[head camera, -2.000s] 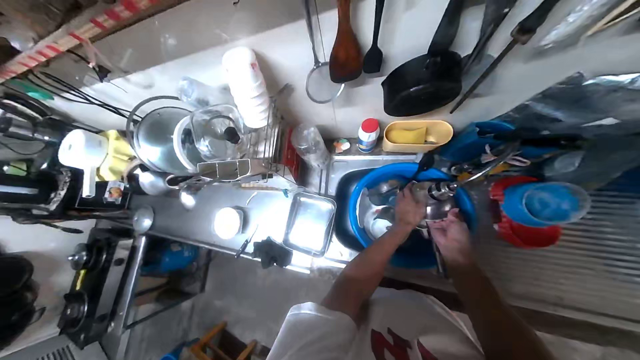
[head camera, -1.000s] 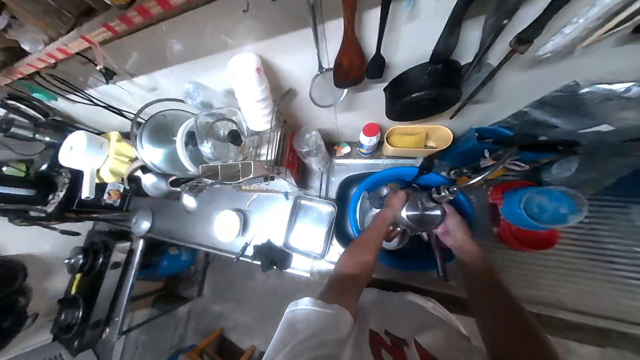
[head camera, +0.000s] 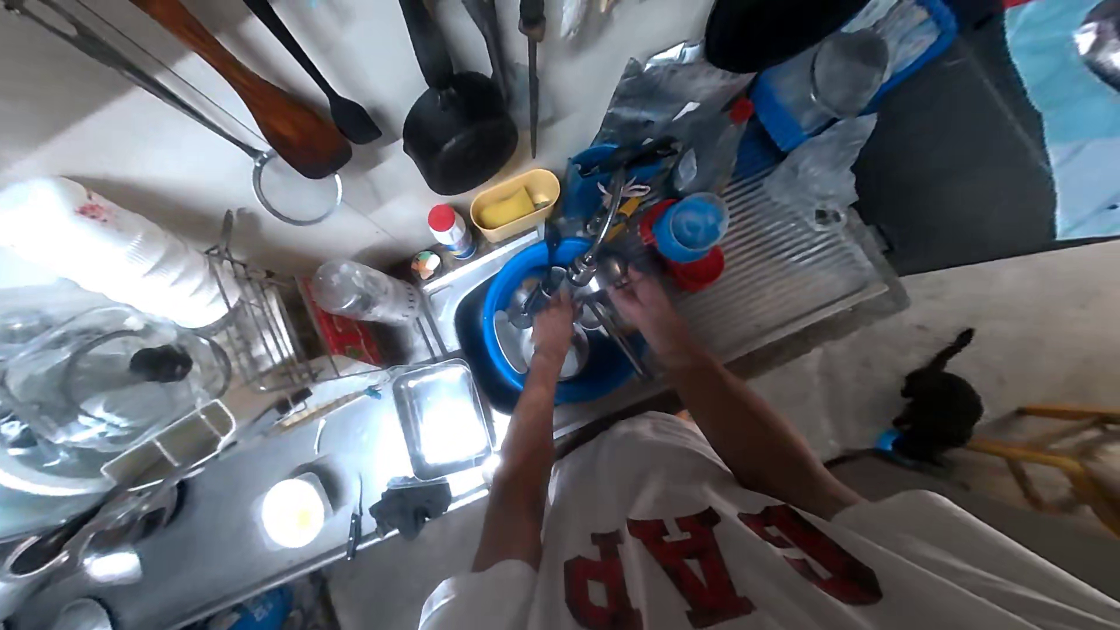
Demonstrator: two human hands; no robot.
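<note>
A blue plastic basin [head camera: 588,385] stands in the sink with dishes and a pot handle in it. My left hand [head camera: 553,325] reaches over the basin near the faucet, its fingers at a small dark-looking item; whether it grips this is unclear. My right hand [head camera: 640,300] is at the basin's right side, with its fingers on a rounded metal vessel [head camera: 612,271]. The metal faucet [head camera: 584,266] hangs between and above both hands. White dishes [head camera: 513,339] lie in the basin beside my left hand.
A yellow sponge [head camera: 507,208] lies in a holder behind the basin. Blue [head camera: 691,227] and red [head camera: 697,269] plastic containers stand on the ribbed drainboard [head camera: 787,254]. Left of the sink are a metal tray [head camera: 444,420] and a clear bottle [head camera: 363,291]. A black cat [head camera: 941,407] is on the floor at right.
The metal vessel, between my hands one second ago, is now at my right hand to the right of the faucet. My left hand has come away from it. The view has swung right.
</note>
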